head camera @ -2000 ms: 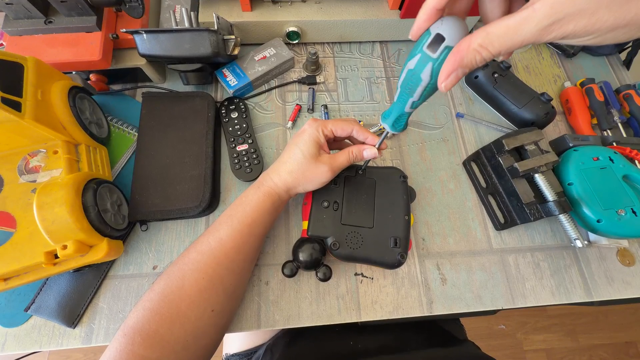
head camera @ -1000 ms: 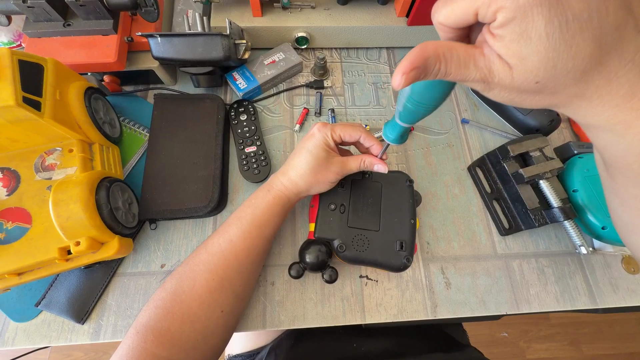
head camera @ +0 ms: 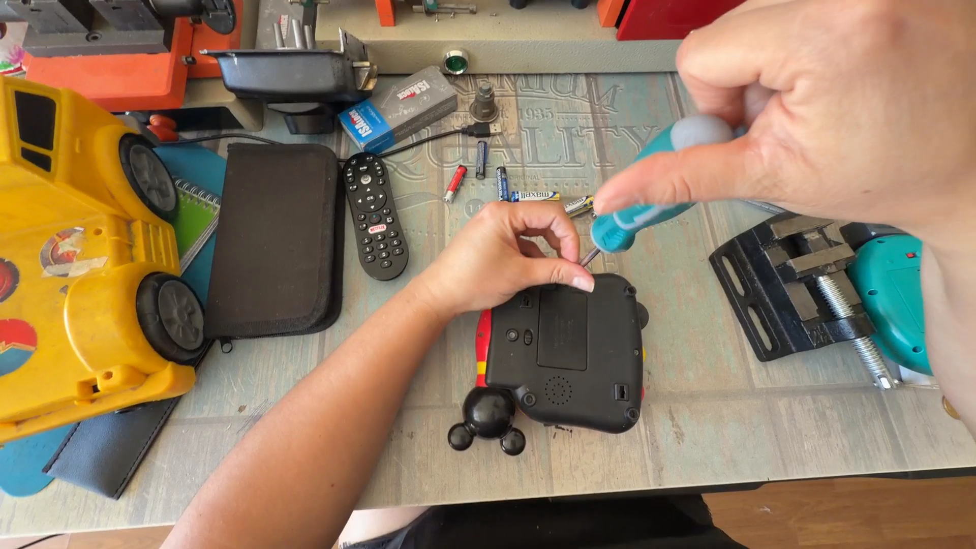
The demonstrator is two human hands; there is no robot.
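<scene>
A black plastic electronic toy (head camera: 568, 351) lies back side up on the table, its battery cover and speaker holes showing. A black three-ball knob (head camera: 488, 413) juts out at its lower left corner. My right hand (head camera: 793, 130) grips the teal and grey handle of a screwdriver (head camera: 633, 217), which tilts down toward the toy's top edge. My left hand (head camera: 526, 248) rests at that edge, thumb and forefinger together around the screwdriver's shaft near its tip. The fingers hide the tip and whatever it touches.
Several batteries (head camera: 455, 184) lie beyond the toy. Left are a remote control (head camera: 376, 217), a black zip case (head camera: 276, 240) and a yellow toy truck (head camera: 76, 252). A drill-press vise (head camera: 797, 286) and a teal plastic device (head camera: 888, 297) stand right. A grey-blue box (head camera: 400, 107) lies at the back.
My right hand has come lower and farther over the right side, and the screwdriver leans more to the right. My left hand stays at the toy's top edge.
</scene>
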